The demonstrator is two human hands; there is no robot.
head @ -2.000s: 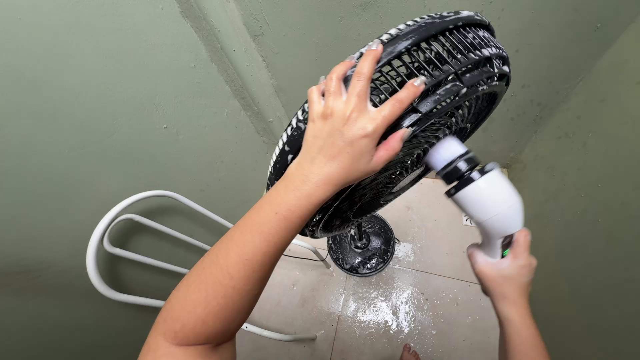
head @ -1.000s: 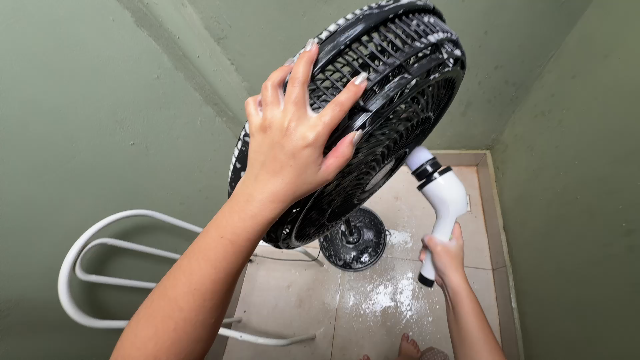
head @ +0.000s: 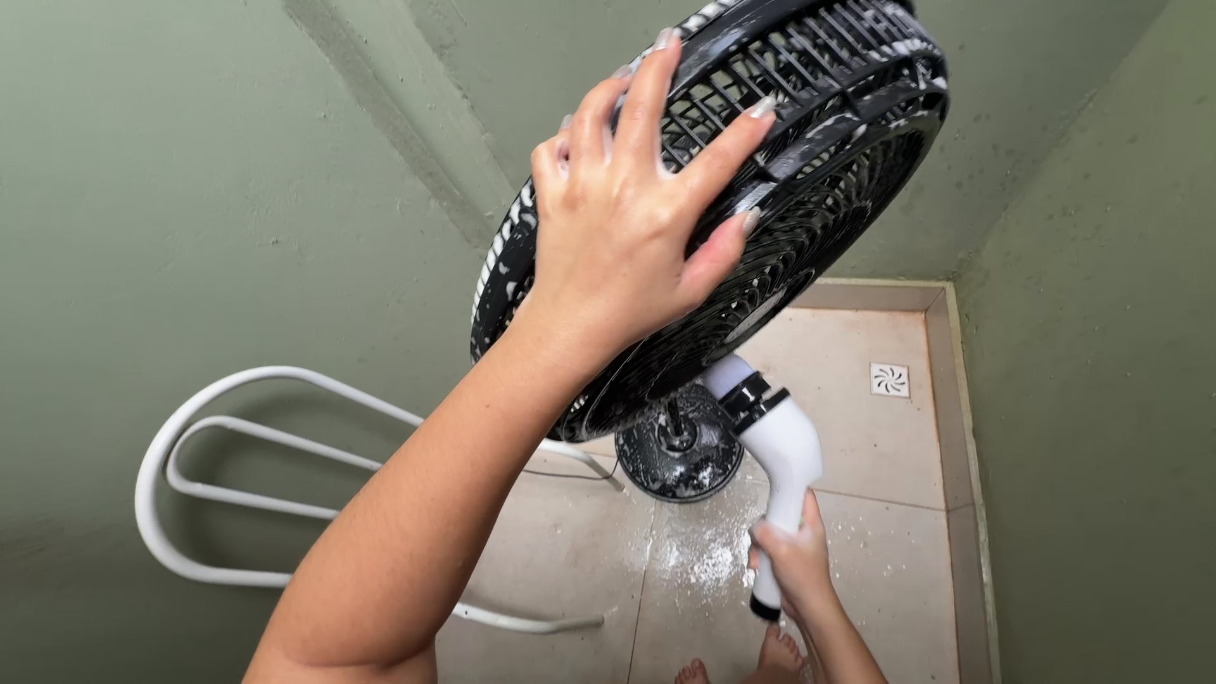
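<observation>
My left hand (head: pixel 617 209) grips the rim of a black pedestal fan's head (head: pixel 836 180), its fingers spread over the grille, which carries white foam. The fan head is tilted. Below it, the round black base (head: pixel 679 456) stands on the floor, also spotted with foam. My right hand (head: pixel 796 560) is closed around the handle of a white handheld electric scrubber (head: pixel 788 451) with black rings. The scrubber's pale head touches or lies very near the lower part of the grille; the contact point is partly hidden by the fan.
At the left, a white tubular metal chair frame (head: pixel 157 475) stands by the green wall (head: pixel 190 190). Foam (head: pixel 708 556) lies on the tiled floor (head: pixel 541 560) near bare feet (head: pixel 781 651). A square drain cover (head: pixel 889 380) sits at the right, and a thin cable runs beside the fan base.
The scrubber in my right hand has moved down along the grille, with its handle now more upright. My left hand stays on the fan's rim. The view has shifted.
</observation>
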